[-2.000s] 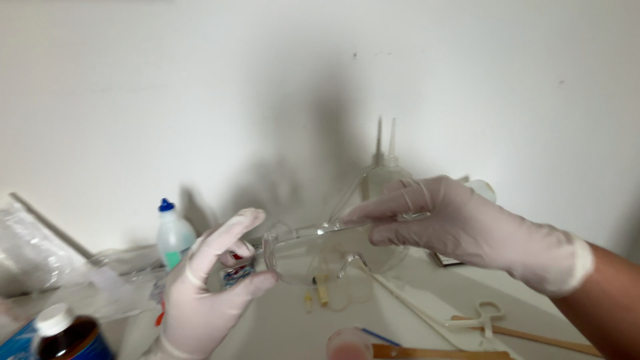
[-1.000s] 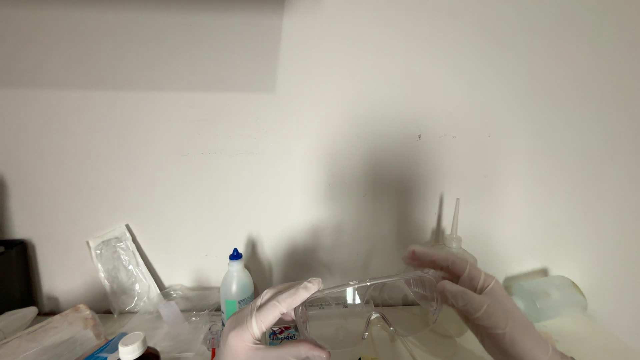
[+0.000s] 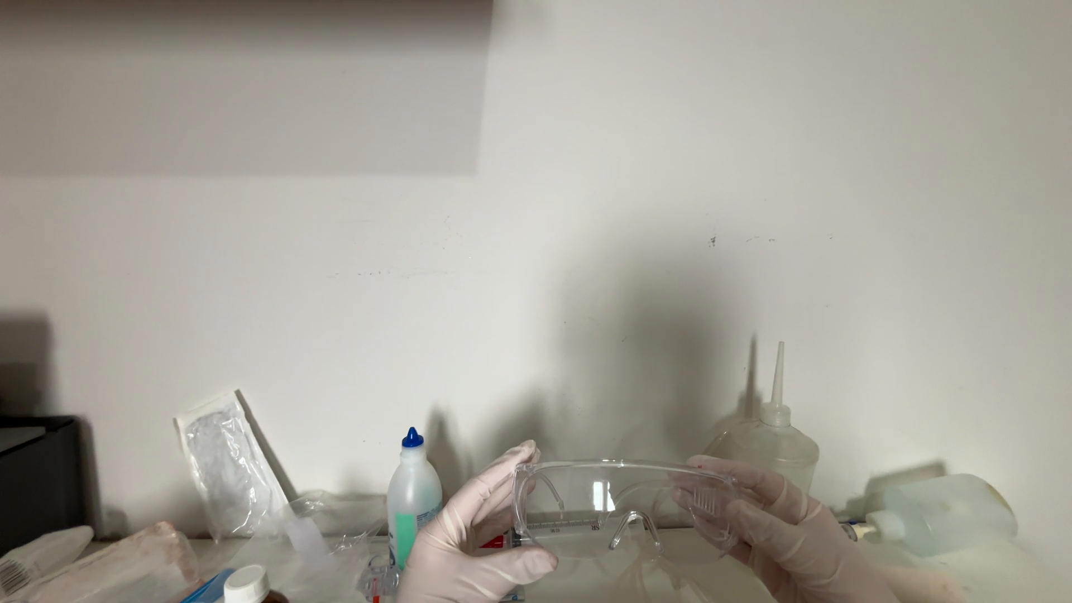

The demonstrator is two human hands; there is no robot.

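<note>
Clear plastic safety glasses [image 3: 569,494] are held up at the bottom centre, lens and nose bridge showing. My left hand [image 3: 481,536], in a pale glove, grips their left end between thumb and fingers. At the other end, the gloved fingers of my right hand [image 3: 775,528] are closed around the side piece. Just left of my left hand stands a squeeze bottle with a blue cap [image 3: 413,494]. Behind my right hand is a clear bottle with a long nozzle [image 3: 779,444].
A translucent bottle [image 3: 950,511] lies on its side at the right. Toward the left are a sealed clear pouch [image 3: 230,469] leaning on the wall, crumpled plastic wrap, a white-capped brown bottle [image 3: 247,584] and wrapped packages [image 3: 126,565]. A dark box [image 3: 42,469] stands at the far left.
The view has tilted up considerably. The glasses, edge-on and slanted two seconds ago, now face me nearly level. Both hands still hold them; my right hand has turned more upright at their right end.
</note>
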